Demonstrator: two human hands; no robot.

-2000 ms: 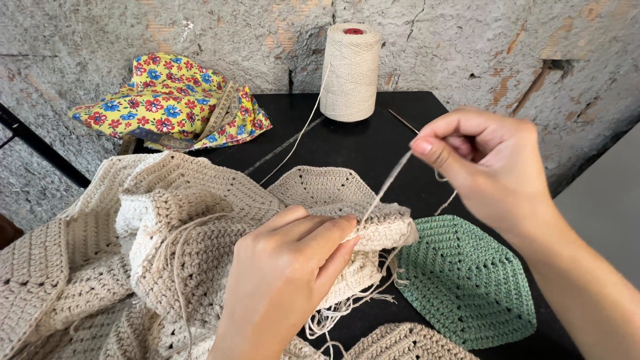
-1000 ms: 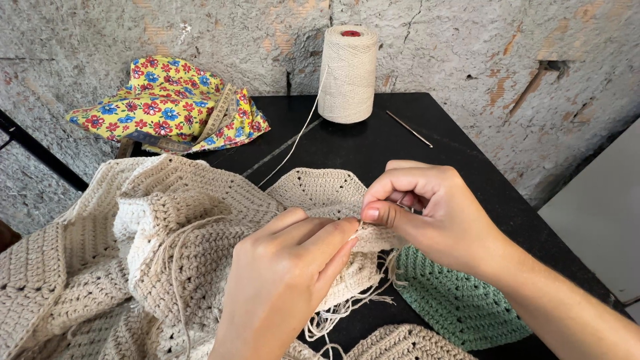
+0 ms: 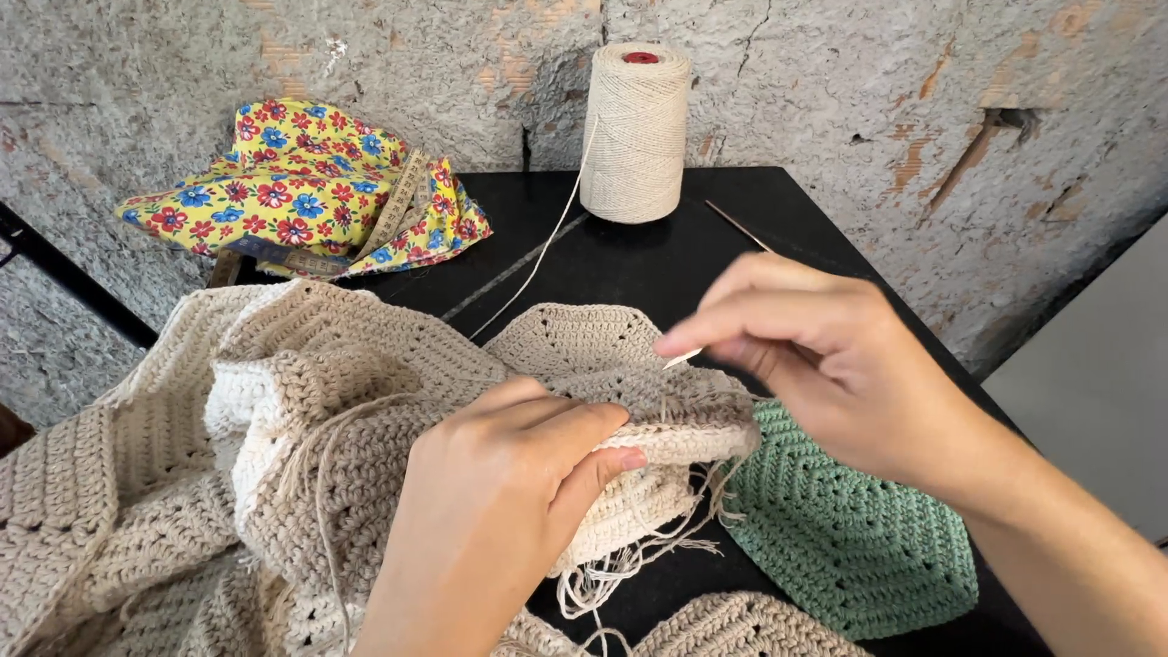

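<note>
Thumb and fingers of my left hand (image 3: pixel 511 484) pinch the folded edge of a beige and cream crocheted piece (image 3: pixel 356 456), a large joined work bunched across the left and middle. Just above that edge, my right hand (image 3: pixel 803 356) holds a small pale pointed tool (image 3: pixel 683 359) between thumb and index finger; whether it is a needle is unclear. Loose yarn ends (image 3: pixel 598 579) hang below the edge. A green crocheted hexagon (image 3: pixel 858 538) lies under my right forearm, and part of a brown crocheted piece (image 3: pixel 739 630) shows at the bottom.
A cone of cream yarn (image 3: pixel 636 137) stands at the back of the black table (image 3: pixel 538 292), its strand running toward the crochet. Beyond my right hand lies a slim metal crochet hook (image 3: pixel 735 224). Yellow floral cloth (image 3: pixel 301 187) with a measuring tape (image 3: pixel 397 205) sits at back left, before a rough wall.
My right hand came down from its raised place, where it had drawn a strand taut, to the edge by my left hand, then shifted slightly right. My left hand has stayed put.
</note>
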